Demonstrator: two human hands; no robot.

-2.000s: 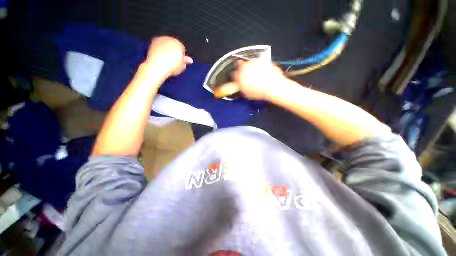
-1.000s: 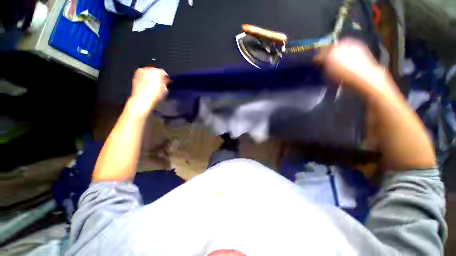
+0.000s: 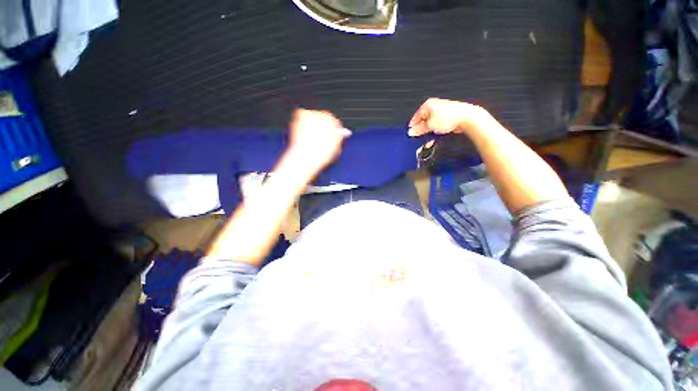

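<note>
A navy blue garment piece (image 3: pixel 199 151) lies as a long strip along the near edge of the black ribbed pressing pad (image 3: pixel 229 76). A white patch (image 3: pixel 187 192) hangs from its lower left part. My left hand (image 3: pixel 315 141) is closed on the strip's upper edge near its middle. My right hand (image 3: pixel 445 118) pinches the strip's right end, with thin loose threads below the fingers. The steam iron (image 3: pixel 352 14) stands at the far side, cut off by the top of the picture, and no hand touches it.
Pale and navy pieces (image 3: pixel 76 27) lie at the far left above a blue-topped box (image 3: pixel 27 130). White and navy bundled pieces (image 3: pixel 482 210) sit below the table edge at the right. Dark cloth heaps (image 3: pixel 69 305) lie at the lower left.
The navy piece, held stretched in the air a second ago, now lies on the pad. My hands have moved closer together. The iron, held two seconds ago, is out of my hand.
</note>
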